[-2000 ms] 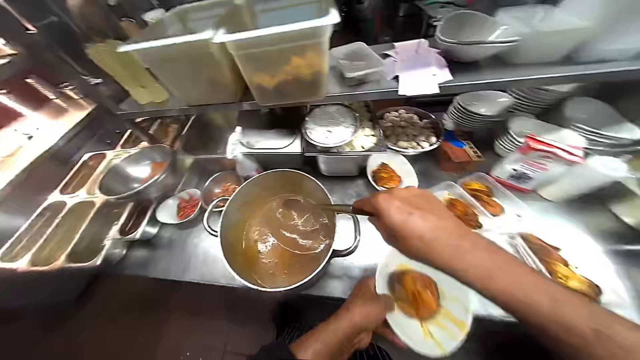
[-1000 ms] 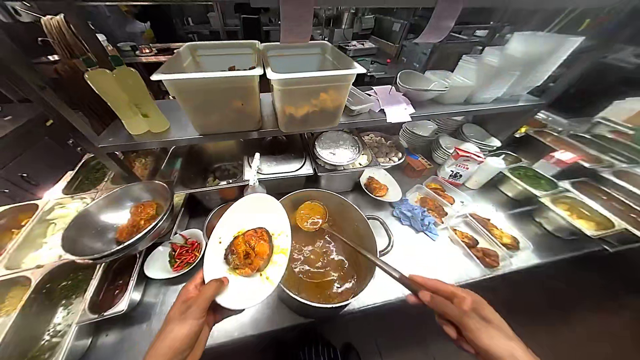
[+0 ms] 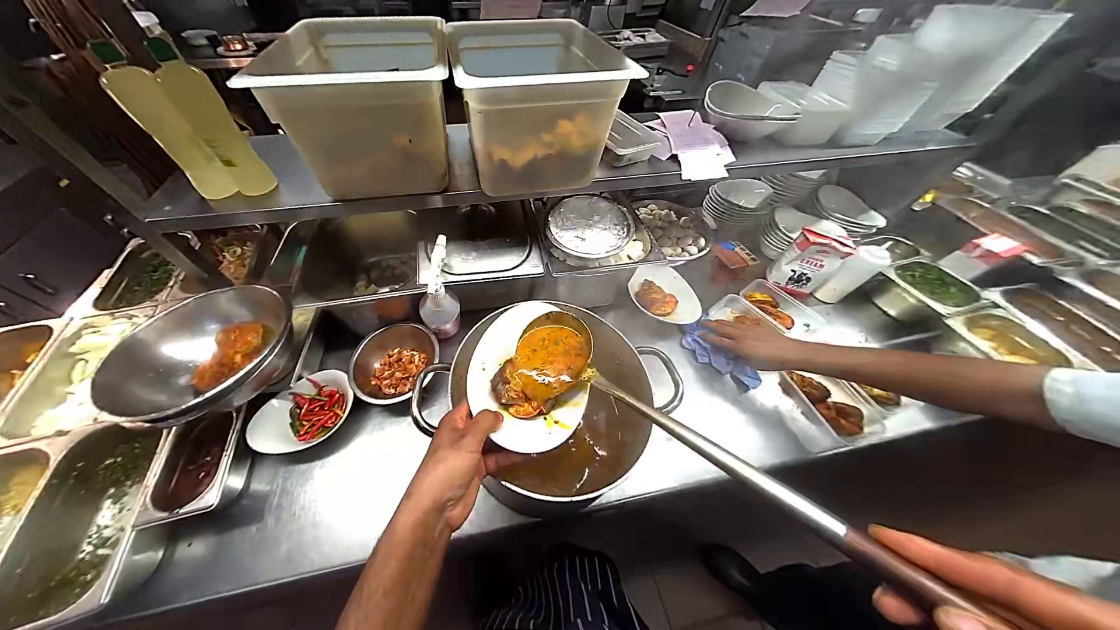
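Observation:
My left hand grips the lower left rim of a white oval plate, tilted above a large metal pot of brown sauce. A browned piece of food lies on the plate. My right hand, at the lower right edge, is closed around the handle of a long metal ladle. The ladle's bowl, full of orange-brown sauce, is over the plate and hides part of the food. Some sauce is on the plate's surface below the ladle.
A co-worker's hand rests on a blue cloth right of the pot. Left stand a bowl of chopped food, a dish of red chillies and a steel bowl. Plastic tubs sit on the shelf; food containers lie right.
The ladle's bowl has moved from above the pot to over the plate in my left hand. A co-worker's arm has come in from the right onto the blue cloth.

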